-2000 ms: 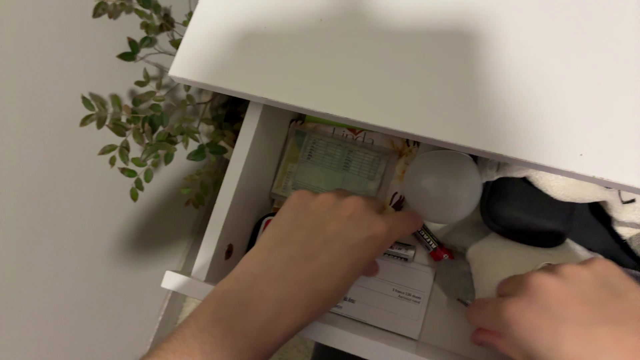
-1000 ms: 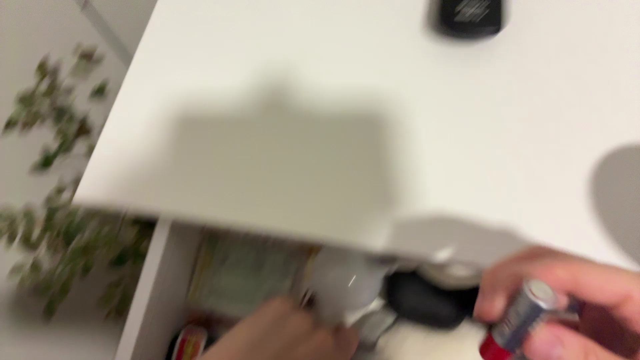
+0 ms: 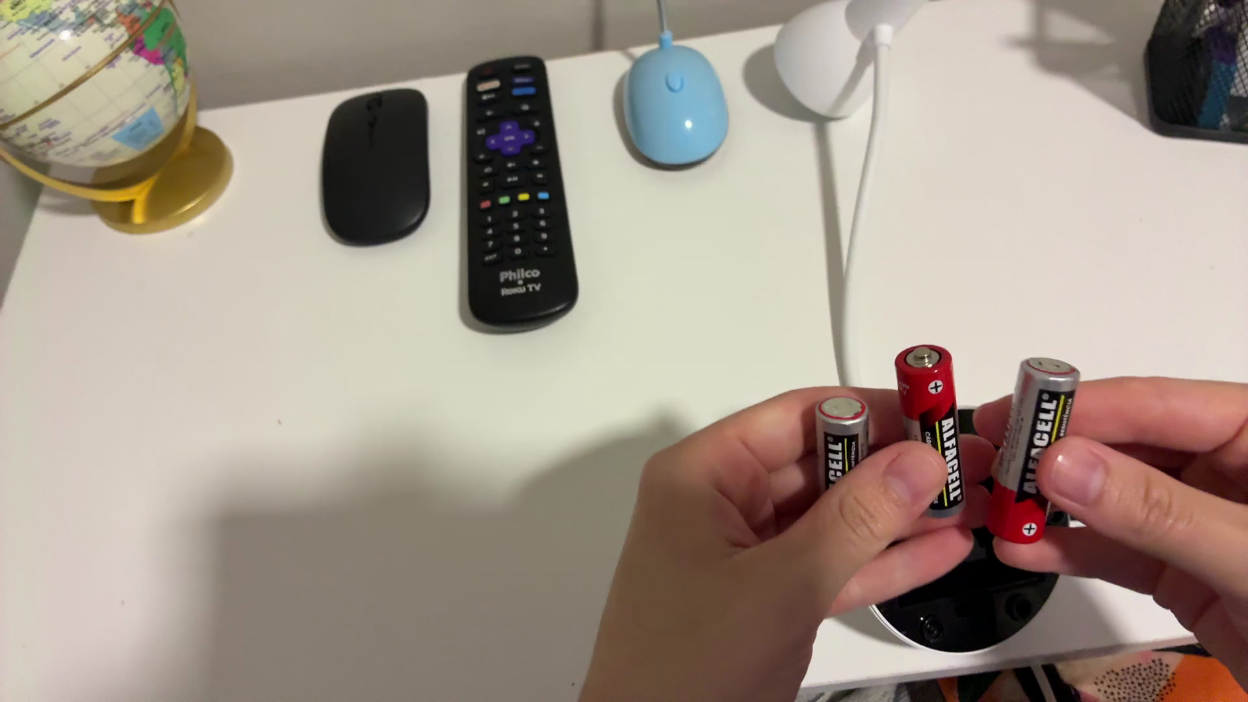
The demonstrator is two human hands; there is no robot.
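Observation:
Over the right part of a white desktop, my left hand (image 3: 780, 517) holds two red, silver and black AA-type batteries between thumb and fingers. One battery (image 3: 841, 439) sits deeper in the hand with its flat end up; the other battery (image 3: 931, 419) stands with its button end up. Close beside it, my right hand (image 3: 1131, 487) pinches another such battery (image 3: 1033, 448), flat end up and red end down. Below both hands, partly hidden by them, is a round black base with a white rim (image 3: 946, 609), resting on the desktop.
Along the back stand a small globe (image 3: 97, 88), a black mouse (image 3: 376, 166), a black remote control (image 3: 520, 195), a light blue mouse (image 3: 676, 105), a white lamp (image 3: 829, 58) with a bendable neck and a black mesh holder (image 3: 1204, 78). Patterned fabric (image 3: 1131, 678) lies below the front edge.
The view has swung from the drawer to the desktop. Both hands, earlier at the drawer, are now above the desk; the left now holds two batteries, and the right still holds one.

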